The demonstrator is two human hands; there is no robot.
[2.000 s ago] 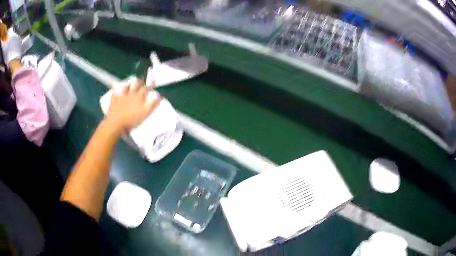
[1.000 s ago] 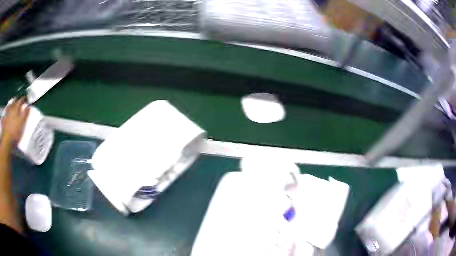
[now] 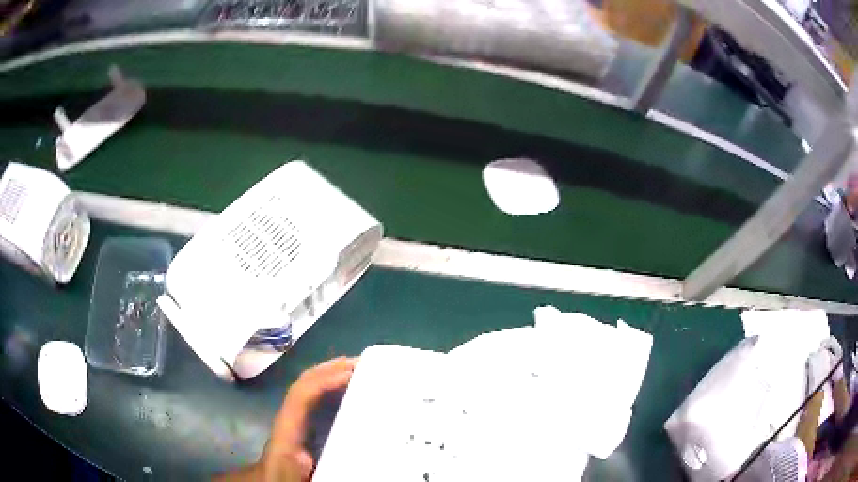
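My bare left hand (image 3: pixel 303 414) is at the bottom centre. Its fingers grip the left edge of a white housing (image 3: pixel 405 405) with small dark holes or marks, cut off by the bottom edge. A crumpled white cloth or foam sheet (image 3: pixel 602 377) adjoins its right side; their border is overexposed. I cannot make out my right hand. A white vented housing (image 3: pixel 268 235) lies left of centre, slots up, with a blue part in its open end. A clear tray of small screws (image 3: pixel 129 320) lies left of it.
A round-ended white unit (image 3: pixel 42 224) and a small white cover (image 3: pixel 62 377) lie at the left. The green belt carries a two-pronged white piece (image 3: pixel 101 122) and a white cover (image 3: pixel 521 185). A metal post (image 3: pixel 771 216) and another person's work (image 3: pixel 724 405) are at the right.
The view has swung right. My left hand has left the round-ended unit at the left and now holds the white housing at the bottom centre.
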